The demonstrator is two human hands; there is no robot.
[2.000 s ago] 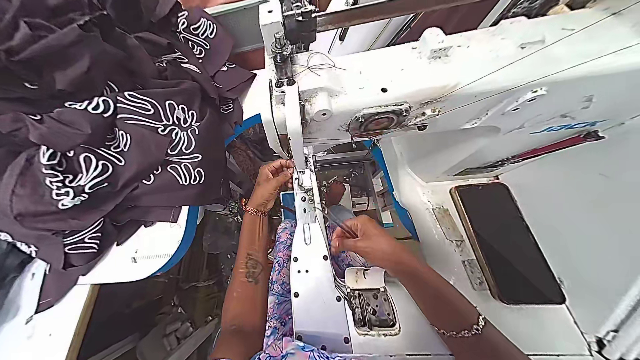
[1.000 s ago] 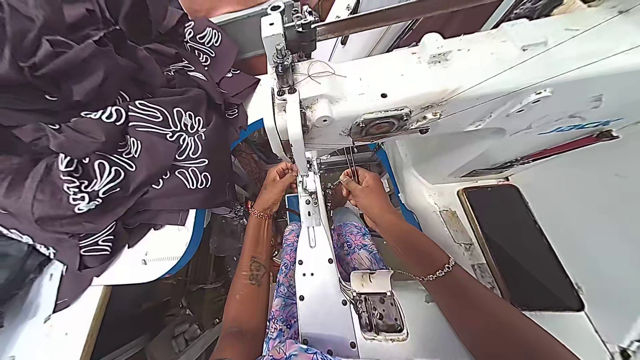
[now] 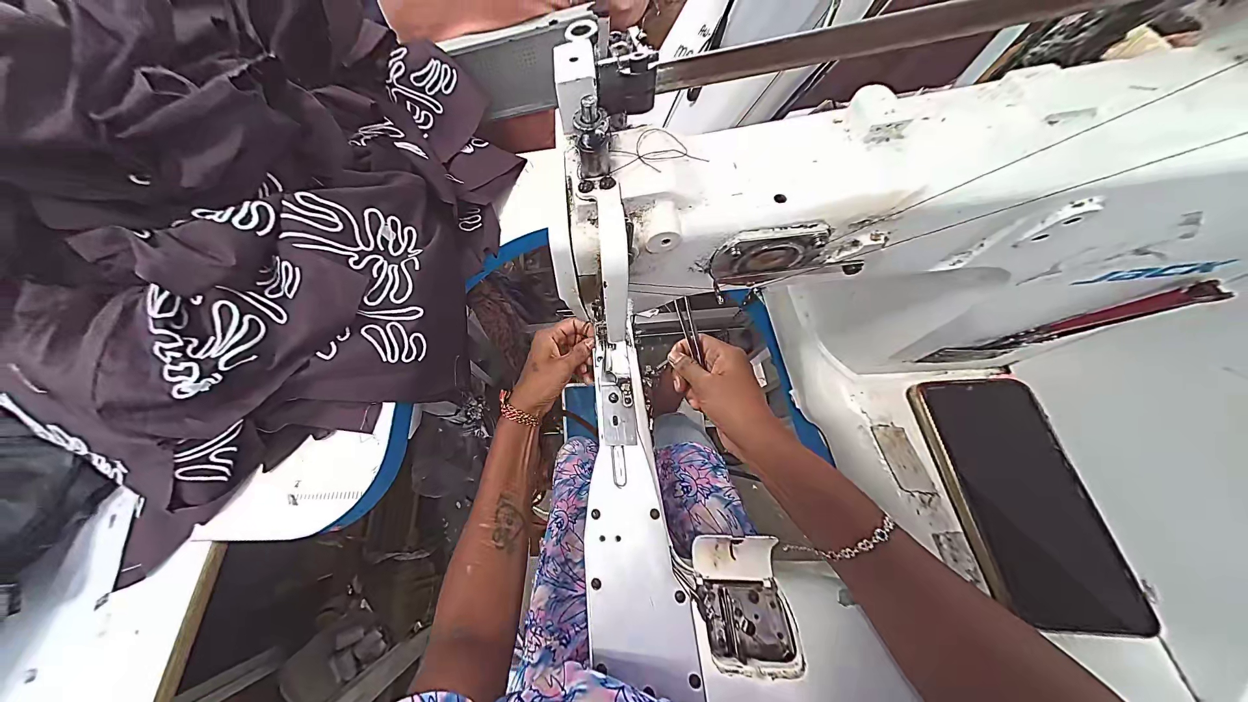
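Observation:
A white industrial sewing machine (image 3: 780, 185) with a narrow arm bed (image 3: 639, 585) fills the middle. My left hand (image 3: 561, 366) is just left of the needle area, thumb and fingertips pinched together; whether a thread lies between them is too small to tell. On the other side of the bed, my right hand (image 3: 717, 390) grips slim dark metal tweezers (image 3: 690, 336), their tips pointing up. The presser foot area (image 3: 614, 361) lies between both hands. Dark threads run along the machine's arm, and a loose thread (image 3: 658, 151) curls near its head.
Dark cloth with white looping embroidery (image 3: 380, 253) is heaped at the left on a white table with a blue edge (image 3: 395, 468). A smartphone (image 3: 1033, 497) lies at the right. An open hinged cover (image 3: 733, 559) exposes a metal mechanism (image 3: 746, 624) near my right forearm.
My right hand has moved up beside the needle area, and the tweezers in it now point upward. My left hand has stayed near the needle.

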